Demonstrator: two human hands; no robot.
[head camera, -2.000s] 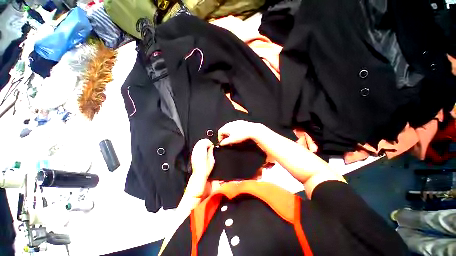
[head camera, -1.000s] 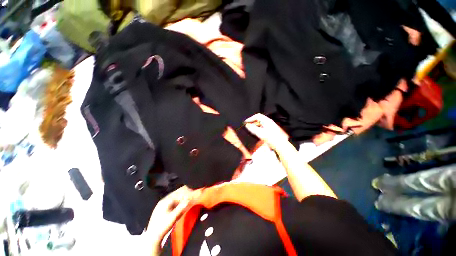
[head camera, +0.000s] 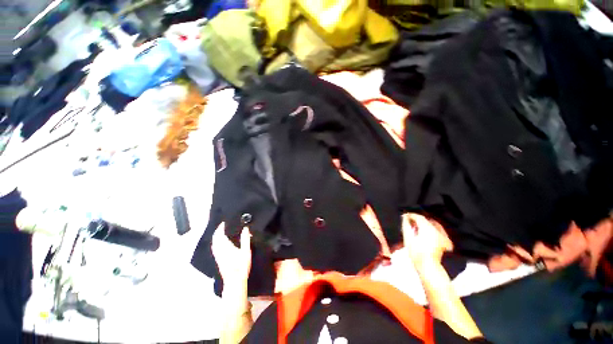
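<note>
A black jacket (head camera: 349, 235) with ringed buttons lies partly open in front of me, with grey lining showing between its fronts and a pale pink line on each lapel. My left hand (head camera: 232, 255) is over the lower part of the jacket's left-side front, just below a ringed button, with thumb and finger apart and nothing seen in it. My right hand (head camera: 425, 236) is to the right of the jacket, beside the black jacket pile (head camera: 464, 201). Its fingers are bent together; blur hides whether they hold anything.
Salmon cloth (head camera: 575, 247) shows under the pile. Olive-yellow garments (head camera: 333, 33) lie at the far edge. Fur trim (head camera: 180, 129) and a blue plastic bag (head camera: 148, 67) are far left. A black cylinder (head camera: 124, 236) and small black case (head camera: 181, 215) lie on the white table (head camera: 195, 316).
Both hands have left the front edge where they met. My left hand passed by my body, then went forward to the left-side front. My right hand moved right. The camera view has shifted.
</note>
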